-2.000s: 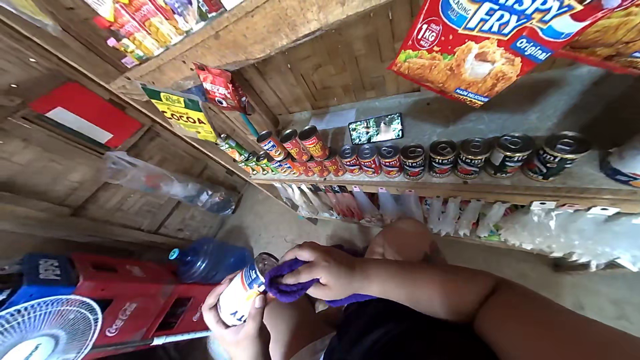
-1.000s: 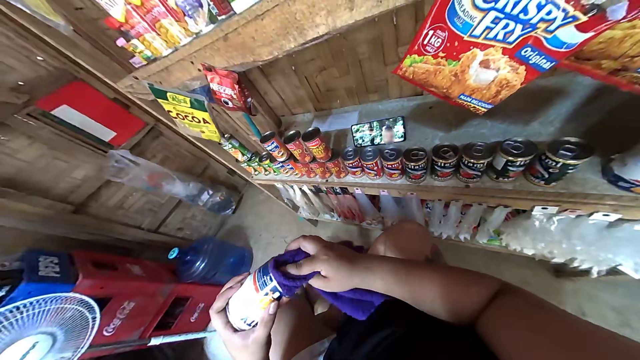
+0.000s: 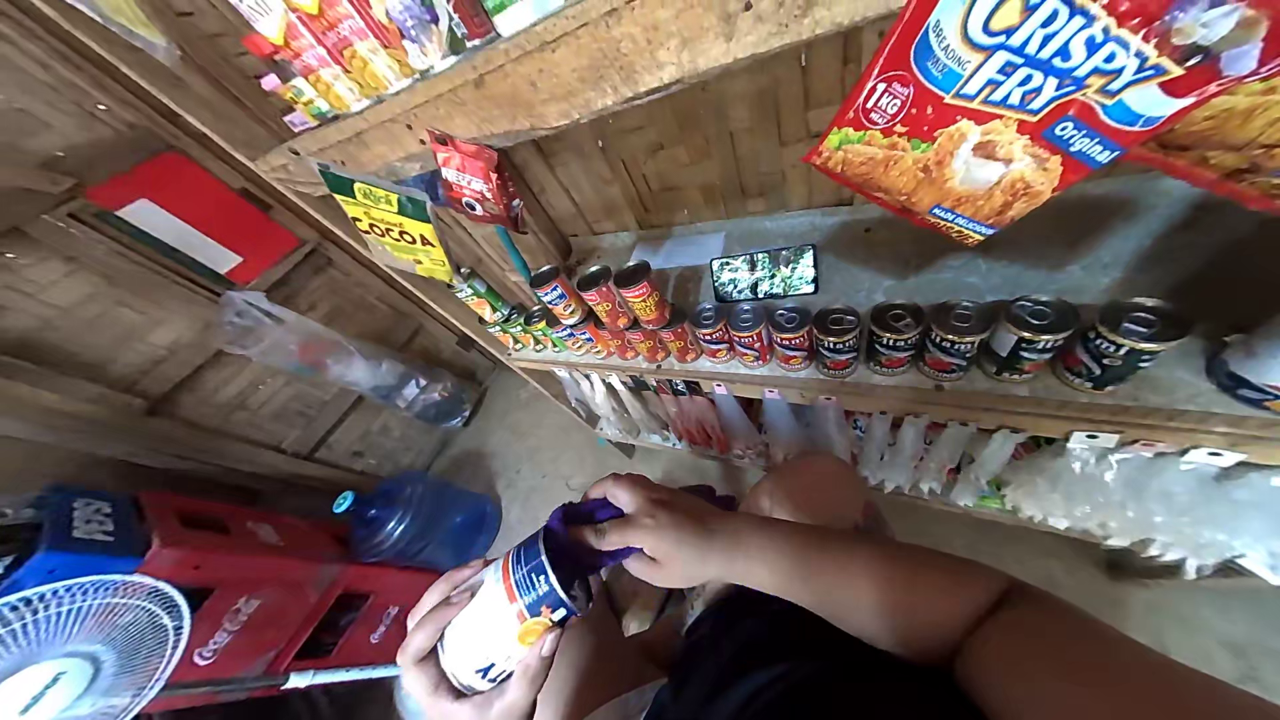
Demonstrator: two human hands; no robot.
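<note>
A white and blue can (image 3: 490,625), tilted with its upper end toward the right, is in my left hand (image 3: 455,640), whose fingers wrap around its lower part. My right hand (image 3: 655,530) pinches a purple cloth (image 3: 590,530) against the can's upper rim; part of the cloth lies within the rim. More purple cloth shows behind the right hand. The can's inside is mostly hidden by the cloth and fingers.
Ahead, a wooden shelf (image 3: 900,395) holds a row of food cans (image 3: 895,335) and a phone (image 3: 764,273). Packets hang above and below it. At left stand a blue water jug (image 3: 425,520), red crates (image 3: 240,610) and a white fan (image 3: 85,650).
The can has turned in my left hand, and its upper end faces more toward my right hand. The right hand has shifted the purple cloth at the rim.
</note>
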